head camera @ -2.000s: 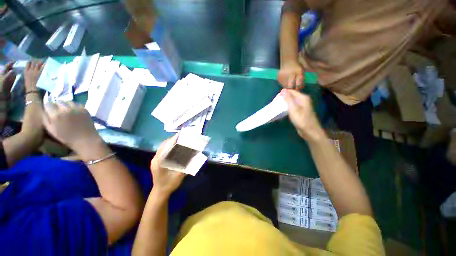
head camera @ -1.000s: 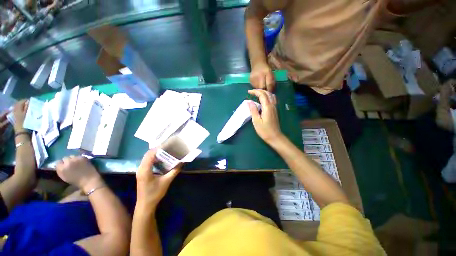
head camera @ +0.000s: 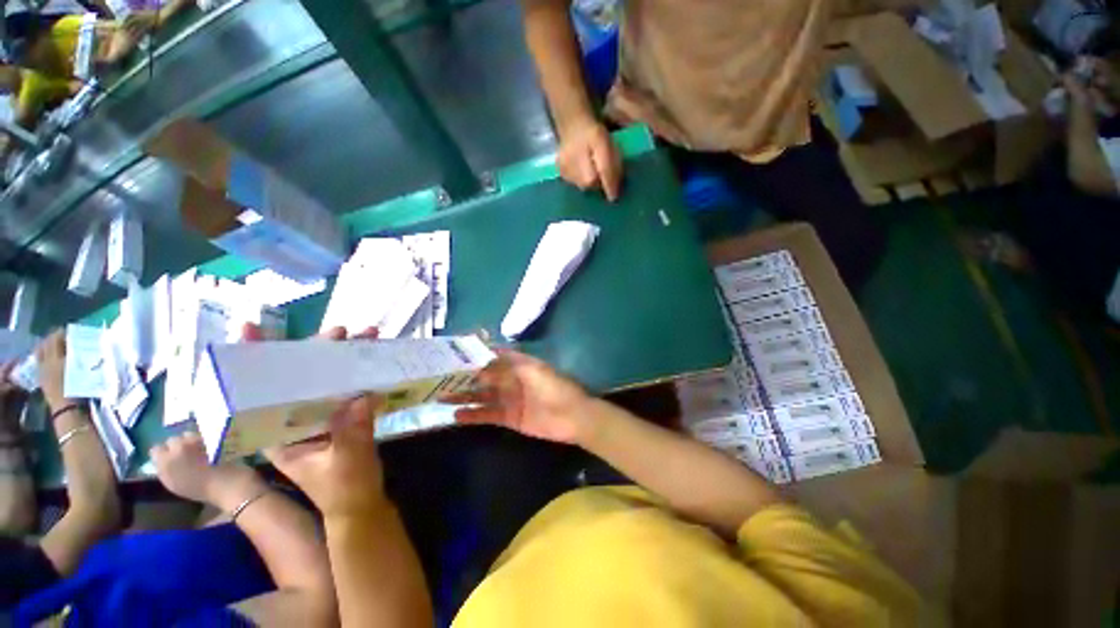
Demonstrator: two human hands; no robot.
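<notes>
A long white printed carton (head camera: 338,374) is held level above the bench's front edge, with its right end closed or nearly closed. My left hand (head camera: 338,460) grips it from below, its thumb on the near side and fingertips showing over the far edge. My right hand (head camera: 528,393) is at the carton's right end, fingers and thumb on it. A narrow folded white paper (head camera: 549,276) lies alone on the green bench (head camera: 651,288). Flat white cartons or leaflets (head camera: 378,288) lie fanned behind the held carton.
An open brown case (head camera: 860,331) with rows of white cartons stands right of the bench. An upright blue-and-white box (head camera: 283,221) stands at the back left. Another person's hand (head camera: 591,160) rests on the far edge; a blue-clothed person is close at left.
My right hand has let go of the folded paper and come left to the carton. The carton, earlier open towards me, is now turned lengthwise across the view. The view has shifted right.
</notes>
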